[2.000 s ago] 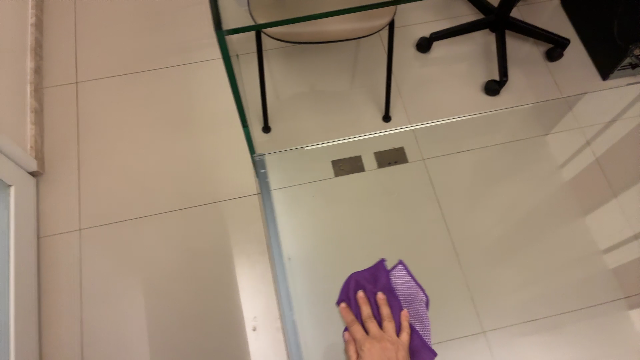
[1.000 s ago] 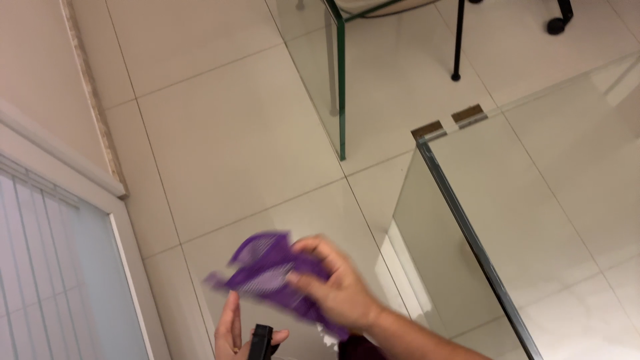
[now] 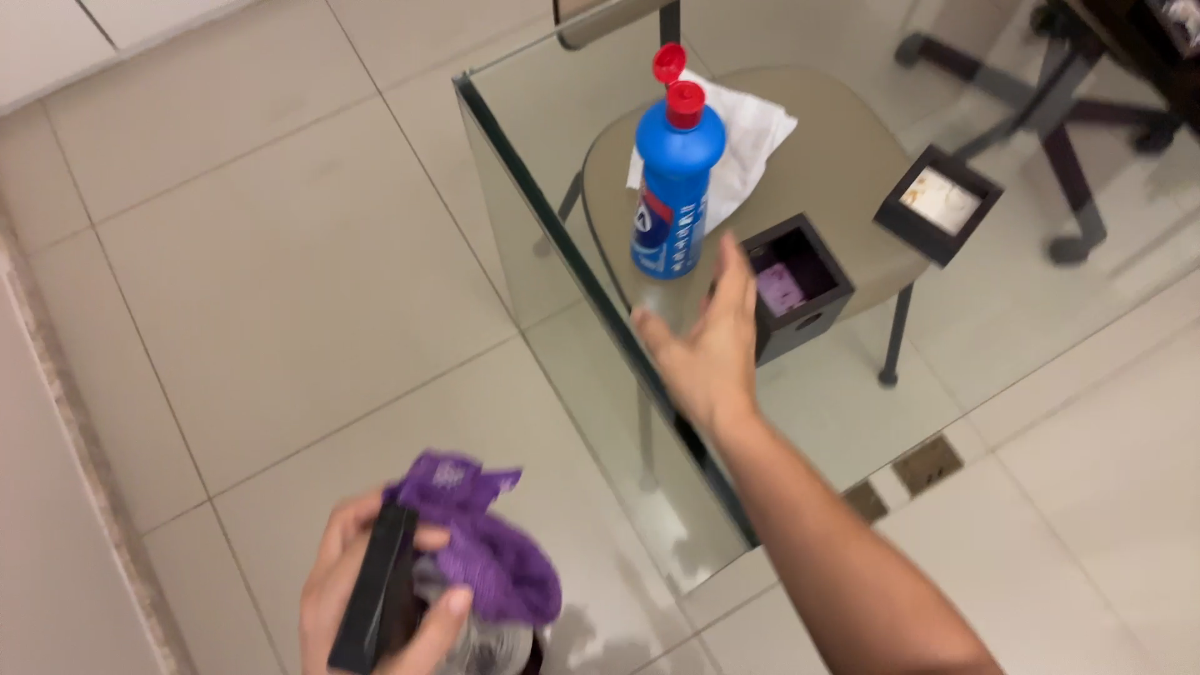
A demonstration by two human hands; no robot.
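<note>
At the lower left, my left hand (image 3: 352,581) holds a black rectangular object (image 3: 377,586) together with a purple cloth (image 3: 497,553). My right hand (image 3: 708,347) reaches over the edge of the glass tabletop (image 3: 872,403), its fingers apart and nothing between them. Just above its thumb stands a blue plastic bottle (image 3: 680,159) with its red flip cap raised. Beside the right hand's fingers is a black open box (image 3: 797,281) with something purple inside; whether they touch cannot be told. A smaller black box (image 3: 939,204) with whitish contents lies farther right.
A crumpled white tissue (image 3: 750,141) lies behind the bottle. Under the glass are a beige chair (image 3: 834,122) and a swivel chair's dark wheeled base (image 3: 1059,122). The tabletop has a dark green edge (image 3: 562,234). Floor outlets (image 3: 928,464) show at the lower right.
The purple cloth, under one hand on the glass and then in my right hand, is now in my left. My right hand has let it go and moved over the glass. The view has swung considerably.
</note>
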